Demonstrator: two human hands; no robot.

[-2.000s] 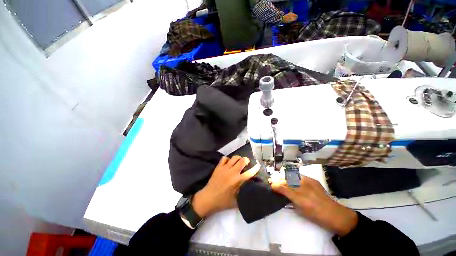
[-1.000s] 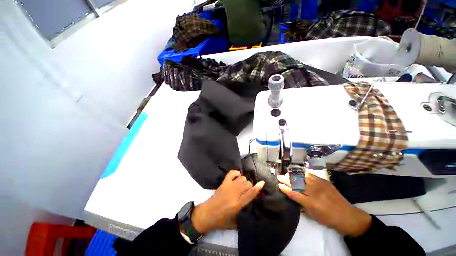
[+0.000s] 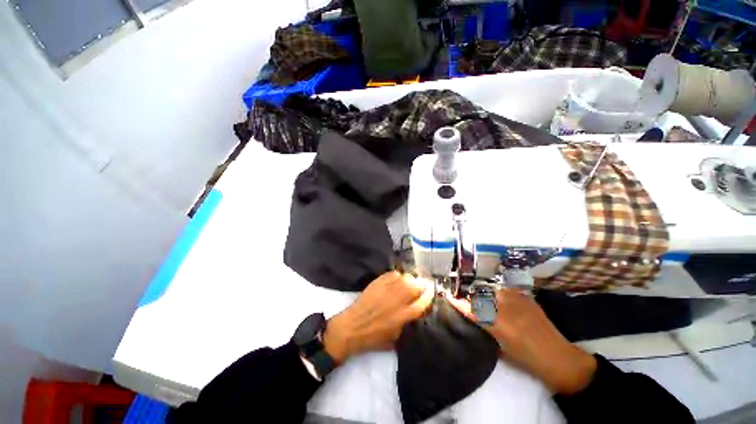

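Observation:
The dark grey garment part [image 3: 340, 240] lies on the white table left of the sewing machine head [image 3: 506, 190] and runs under the needle area [image 3: 456, 277]. Its near end hangs down in front of the needle towards the table's front edge. My left hand [image 3: 385, 310] presses and grips the cloth just left of the presser foot, fingertips brightly lit. My right hand [image 3: 522, 327] is at the right of the needle, its fingers on the cloth edge and partly hidden behind a small metal part. The plaid part [image 3: 423, 112] lies behind, joined to the grey cloth.
A tan check scrap [image 3: 617, 215] drapes over the machine head. A black cloth [image 3: 613, 315] lies under the arm. A thread cone [image 3: 705, 87] and a white tub [image 3: 601, 108] stand behind. A blue crate [image 3: 290, 87] is at the back left, a red stool [image 3: 70, 402] at lower left.
My left hand has moved up close to the needle and bunched the cloth there. The near end of the grey cloth has shifted and narrowed towards the foot. The person opposite shows less than two seconds ago.

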